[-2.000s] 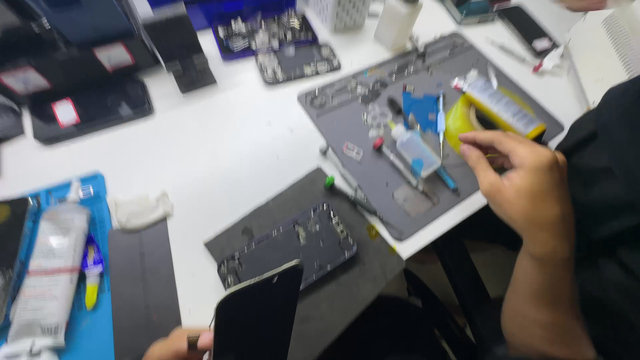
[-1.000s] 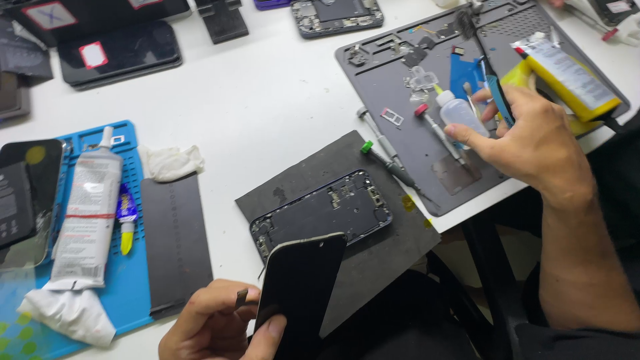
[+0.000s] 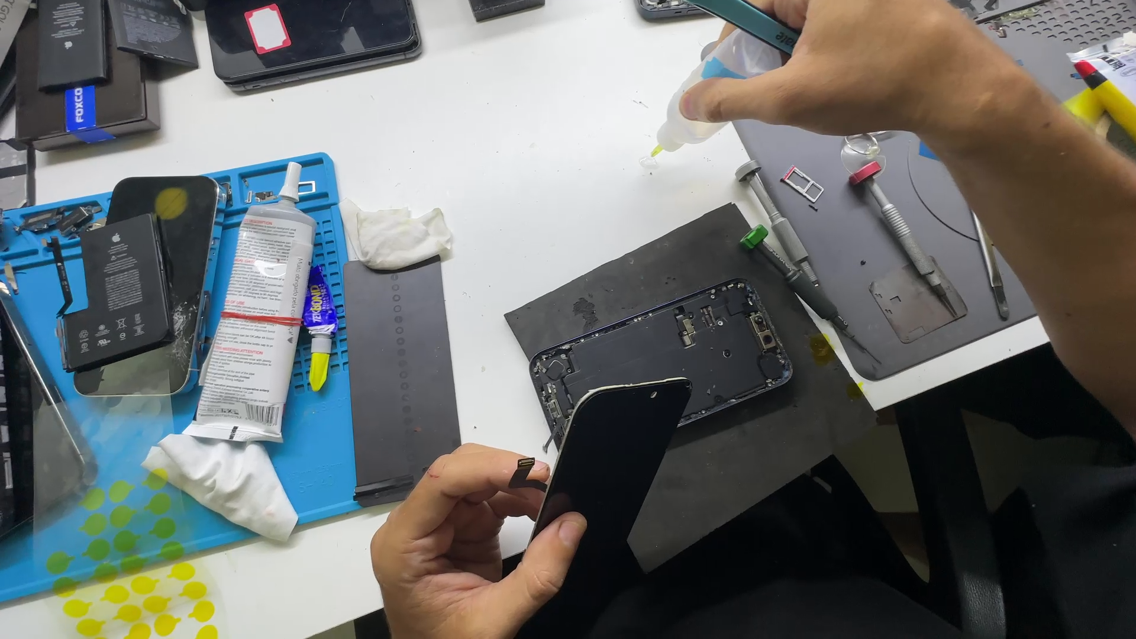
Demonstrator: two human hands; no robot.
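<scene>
My left hand [image 3: 484, 550] holds a dark phone display assembly [image 3: 612, 461] tilted upright by its edge, with a small flex cable [image 3: 528, 475] sticking out beside the fingers. Behind it an opened phone housing [image 3: 661, 355] lies on a black mat [image 3: 586, 311]. Up at the right, my right hand [image 3: 825, 80] grips a translucent squeeze bottle [image 3: 697, 115] with its yellow tip pointing down at the white tabletop, where a small clear spot of liquid [image 3: 649, 163] shows. Teal tweezers [image 3: 750, 22] are also held in that hand.
Screwdrivers [image 3: 901, 226] and a SIM tray [image 3: 802, 184] lie on the grey work mat [image 3: 967, 328] at right. The blue mat [image 3: 311, 479] at left bears a large adhesive tube [image 3: 257, 311], a small glue tube [image 3: 319, 328] and a phone battery [image 3: 124, 293]. A white cloth [image 3: 399, 235] lies nearby.
My right hand has lifted the squeeze bottle off the grey mat and moved it left, over the white table, tip down. My left hand keeps hold of the display. The view has shifted.
</scene>
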